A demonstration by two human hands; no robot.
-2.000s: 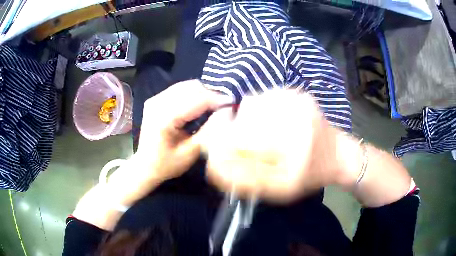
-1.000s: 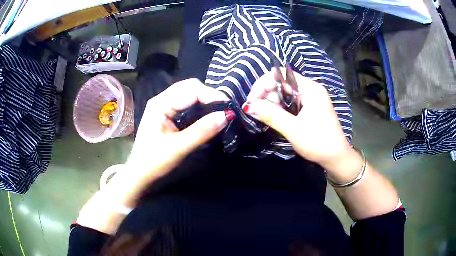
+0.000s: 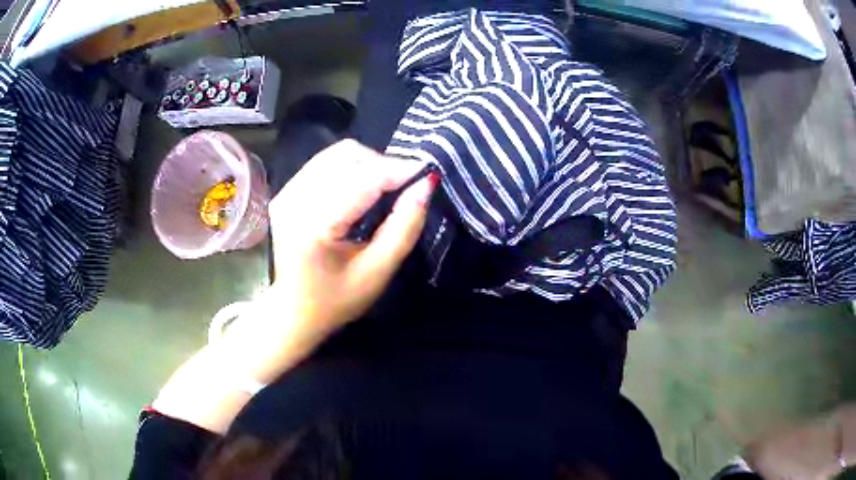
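The navy and white striped garment (image 3: 497,122) lies bunched on my black-clothed lap. My left hand (image 3: 352,220) pinches a dark edge of it (image 3: 380,211) between thumb and fingers, left of the stripes. My right hand (image 3: 793,445) is far out at the lower right, blurred and cut off by the picture's edge; whether it holds anything cannot be told. No needle or thread can be made out.
A pink basket (image 3: 169,202) with something yellow inside stands on the floor at left, below a box of small spools (image 3: 267,92). Striped garments hang at far left (image 3: 56,206) and lie at right (image 3: 817,267). A white-covered table edge (image 3: 760,21) crosses the top.
My right hand, with pointed snips in it a second ago, has moved from the garment far out to the lower right. My left hand keeps its pinch on the dark edge.
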